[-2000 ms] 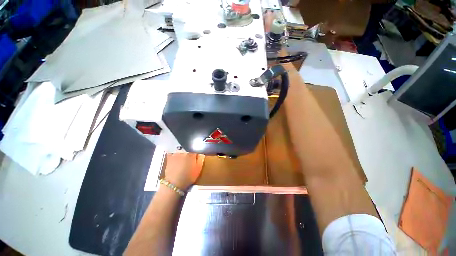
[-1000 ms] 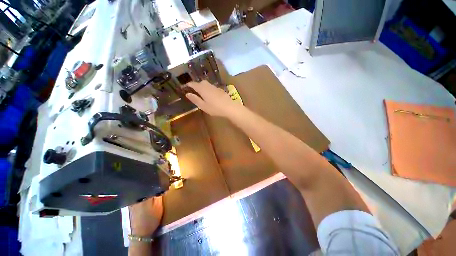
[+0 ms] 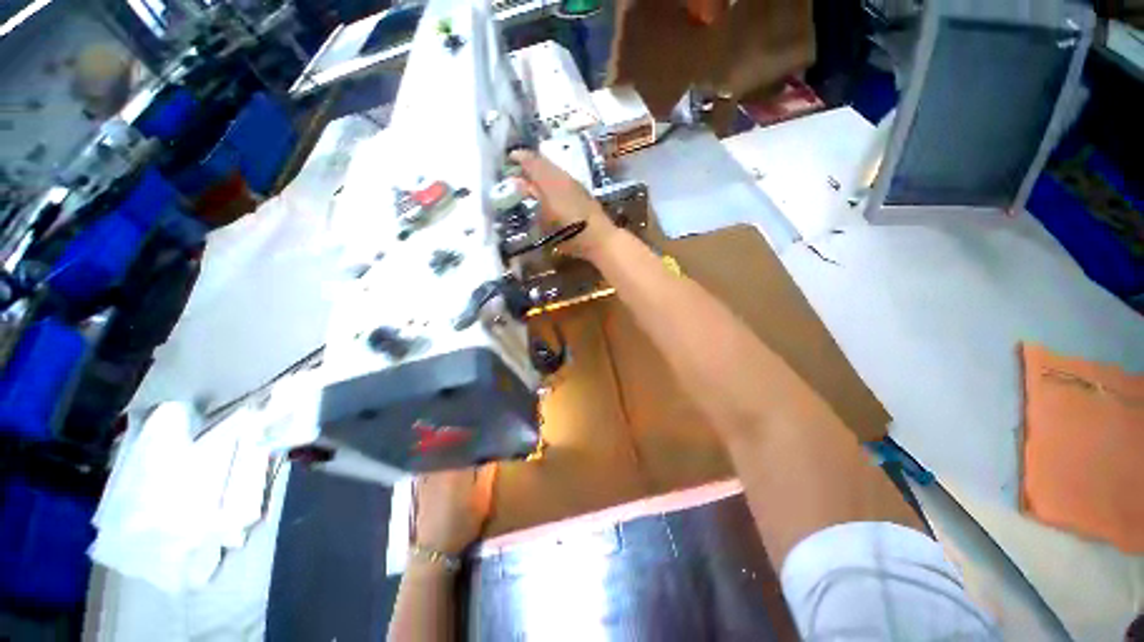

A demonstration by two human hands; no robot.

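The brown bag panel (image 3: 703, 414) lies flat on the machine bed under the white sewing machine head (image 3: 427, 408), with a crease line down it and a pink-orange edge at its front. My left hand (image 3: 449, 504) lies on the panel's front left corner, its fingertips partly hidden under the head; a bit of orange shows beside it. My right hand (image 3: 561, 207) reaches over the panel to the right side of the machine arm, near its knobs and the clamp mechanism. Its fingertips are small and blurred, so I cannot tell whether they hold anything.
The shiny metal bed plate (image 3: 615, 577) is in front of the panel. Teal-handled scissors (image 3: 901, 462) lie at the panel's right edge. An orange pocket piece (image 3: 1085, 439) is at far right, below the control screen (image 3: 972, 113). White sheets (image 3: 188, 489) lie left of the machine.
My right hand has moved from the clamp mechanism behind the needle up to the side of the machine arm. My left hand stays at the panel's front left corner. The camera view has shifted.
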